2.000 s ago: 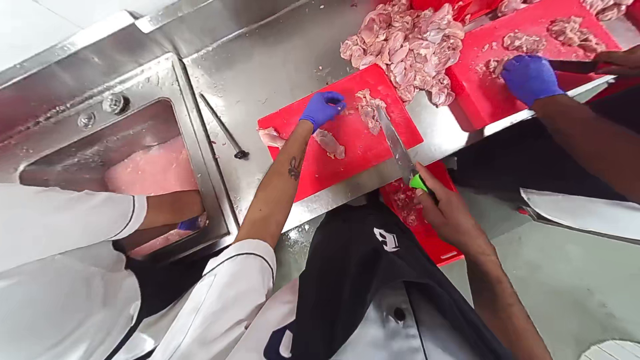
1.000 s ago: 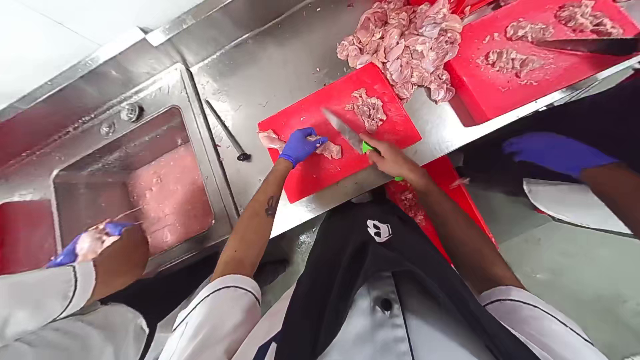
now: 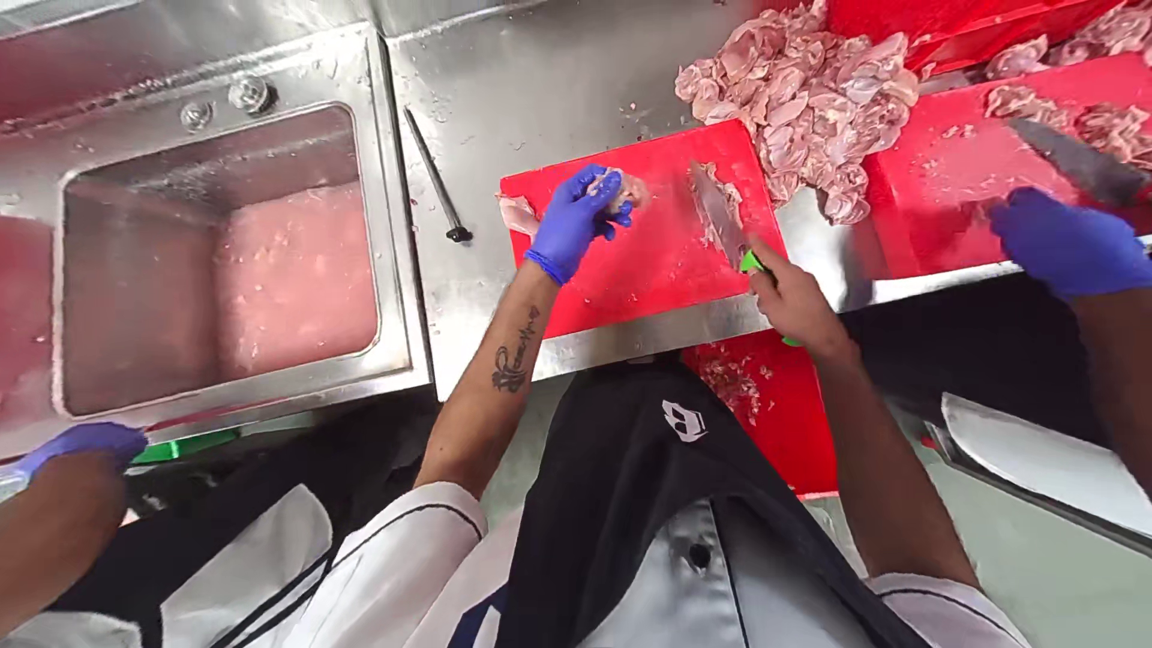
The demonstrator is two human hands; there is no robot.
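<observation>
My left hand (image 3: 576,219), in a blue glove, grips a piece of raw meat (image 3: 628,191) above the red cutting board (image 3: 621,270). My bare right hand (image 3: 792,292) is closed round the green handle of a knife (image 3: 718,211). The knife's blade lies over a flattened piece of meat (image 3: 736,200) on the right part of the board. Another pale piece of meat (image 3: 518,214) rests at the board's upper left corner. Beyond the board's upper right corner is a large heap of raw meat pieces (image 3: 810,99).
A steel sink (image 3: 396,270) holding pinkish liquid is at left, with a thin black rod (image 3: 434,171) beside it. Co-workers' gloved hands (image 3: 1075,238) (image 3: 81,445) are on both sides. A second red board (image 3: 945,193) bears meat and a knife. Below the counter is a red container (image 3: 792,405) with scraps.
My left hand has lifted the piece of meat that lay on the board a second ago. The knife has come down over the flattened piece. The co-worker's hand at left has left the sink.
</observation>
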